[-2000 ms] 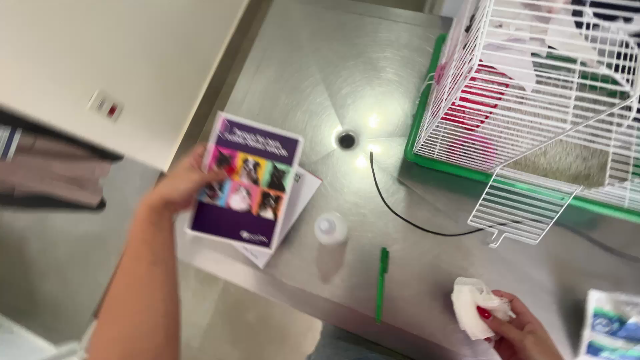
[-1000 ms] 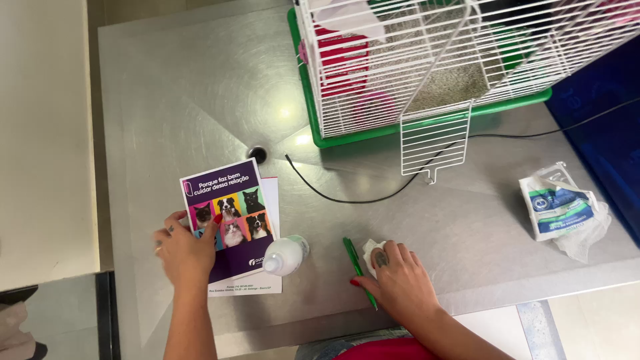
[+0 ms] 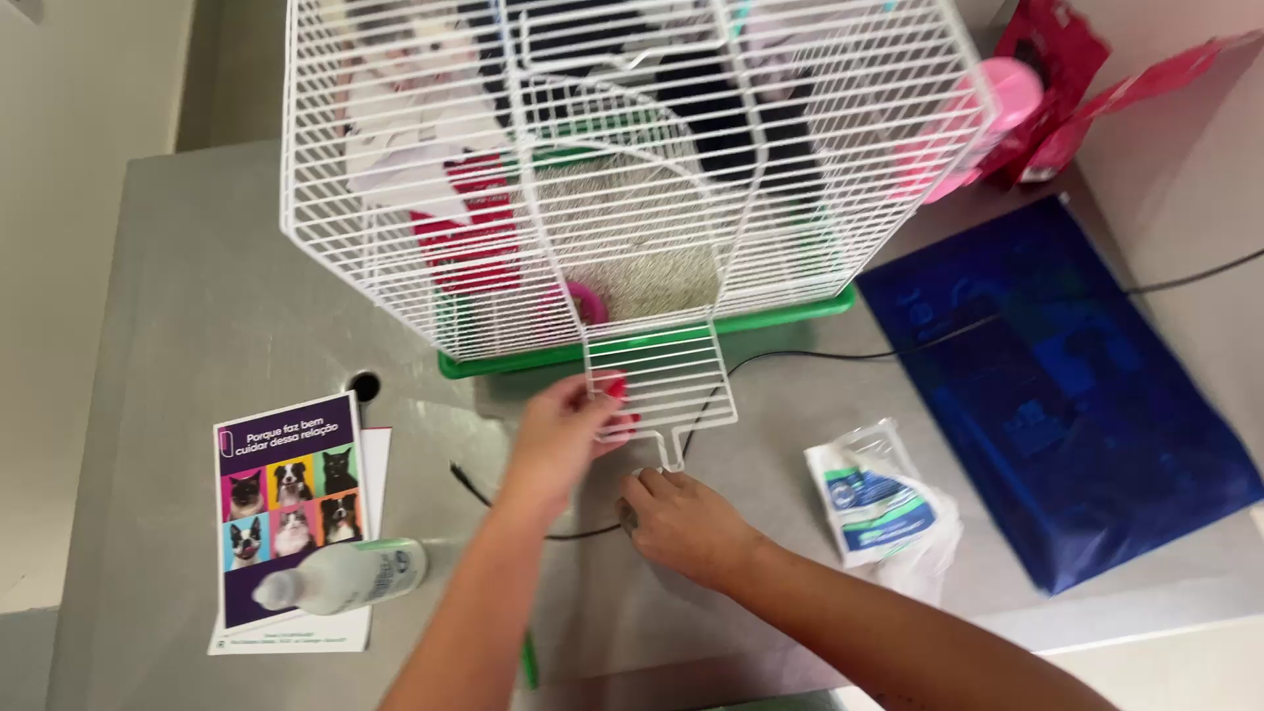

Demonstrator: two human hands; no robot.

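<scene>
A white wire cage [image 3: 632, 188] on a green tray base [image 3: 780, 314] has its small wire door [image 3: 664, 380] lowered outward toward me. My left hand [image 3: 563, 439] pinches the left edge of that door. Just below the door's latch tab is my right hand [image 3: 686, 523], fingers curled, close to a black cable [image 3: 820, 353]; whether it holds something cannot be seen. Behind the bars are litter [image 3: 642, 232], a pink bowl [image 3: 590, 301], a red packet [image 3: 469, 237] and a blurred white-and-grey cat [image 3: 425, 49].
On the steel table [image 3: 197, 296], a clear bottle [image 3: 346, 576] lies over a pet booklet [image 3: 288, 474] at left. A green pen [image 3: 529, 660] is partly behind my left arm. An opened plastic packet [image 3: 874, 494] and a dark blue bag [image 3: 1066, 395] are at right. The table has a drain hole [image 3: 364, 385].
My left hand has left the booklet and taken hold of the cage door. My right hand has moved from beside the pen to below the door latch. The view has shifted.
</scene>
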